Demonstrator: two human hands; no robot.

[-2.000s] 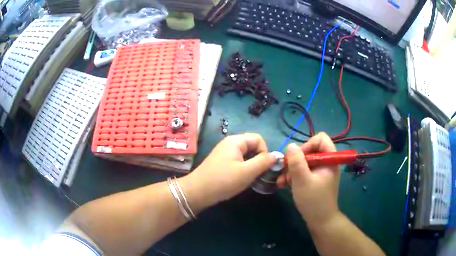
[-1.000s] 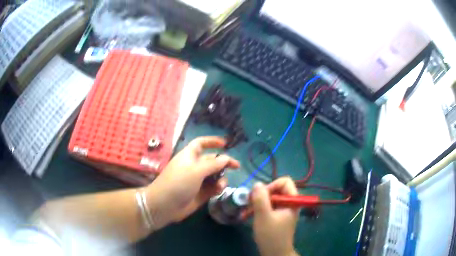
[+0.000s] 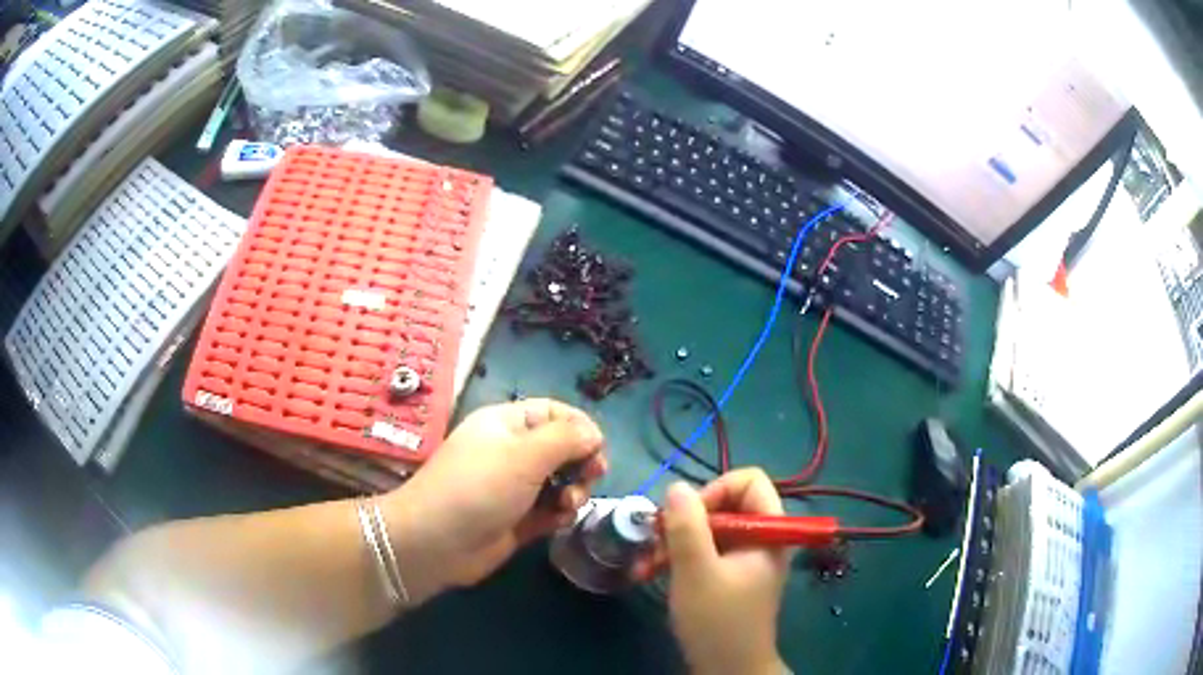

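The silver-grey stepped test fixture (image 3: 596, 546) stands on the green mat between my hands, its pale round top bare. My right hand (image 3: 723, 567) holds the red test probe (image 3: 778, 530) beside the top; its tip is hard to make out. My left hand (image 3: 508, 481) is just left of the fixture, fingers curled and pinched around a small dark component (image 3: 567, 475), mostly hidden by the fingers. The blue cable (image 3: 752, 359) runs from behind the fixture to the keyboard. The red and black leads (image 3: 825, 382) loop behind my right hand.
A red component tray (image 3: 337, 284) with a round silver piece (image 3: 405, 381) lies at left. Dark components (image 3: 587, 310) lie beyond the fixture. The keyboard (image 3: 739, 198) and monitor (image 3: 910, 92) are at the back, the mouse (image 3: 938, 475) and stacked trays (image 3: 1042, 567) at right.
My left hand has moved off the fixture's top to its left, and its fingers have closed further on the dark part. The view has shifted, showing more monitor. The probe remains in my right hand.
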